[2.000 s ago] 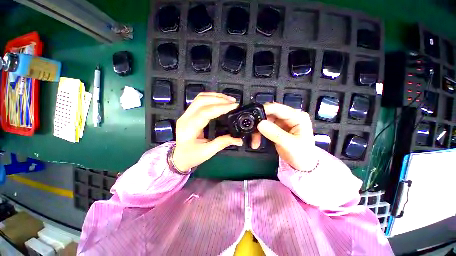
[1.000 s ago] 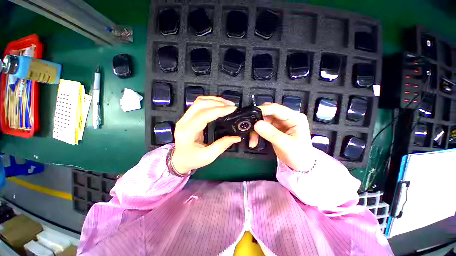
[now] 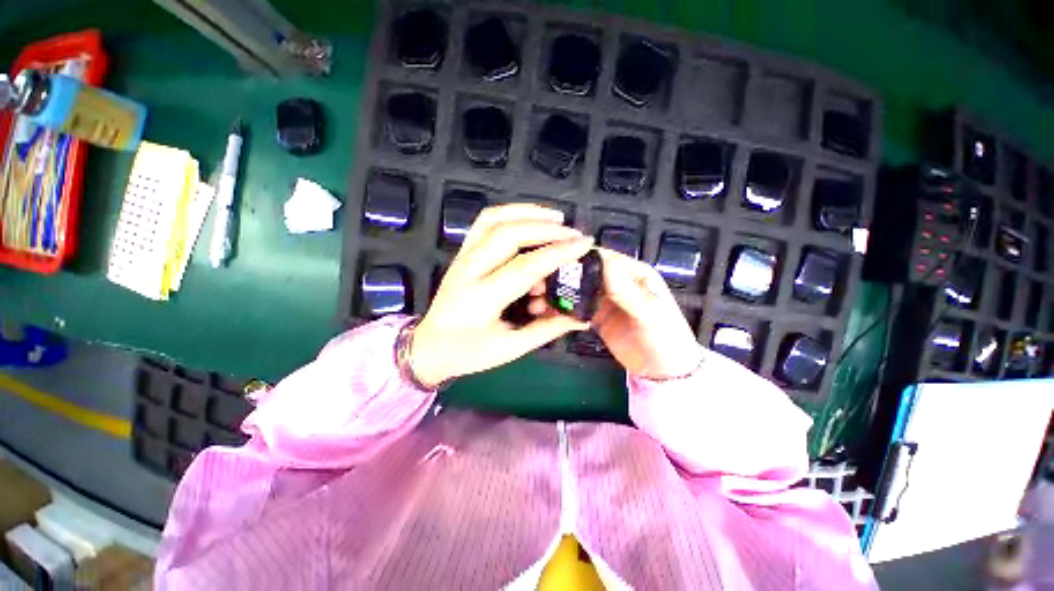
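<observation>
A black smartwatch body (image 3: 576,285) is between my two hands, tilted, with a small lit area of white and green marks showing. My left hand (image 3: 491,294) holds it from the left, its fingers over the top and partly hiding it. My right hand (image 3: 638,314) holds it from the right side. Both hands are over the lower middle of the dark foam tray (image 3: 528,185). Many black watch bodies lie in the tray's square pockets, and two pockets in the top row are empty.
One watch body (image 3: 299,125) lies on the green mat left of the tray, near a white scrap (image 3: 311,207), a pen (image 3: 228,196), a label sheet (image 3: 154,219) and a red tray (image 3: 87,150). At right are a black box (image 3: 934,225), a second foam tray (image 3: 1007,266) and a clipboard (image 3: 965,468).
The watch body has been turned: its round back sensor showed before, now a lit area shows. The view has tilted slightly. Both hands remain on the unit.
</observation>
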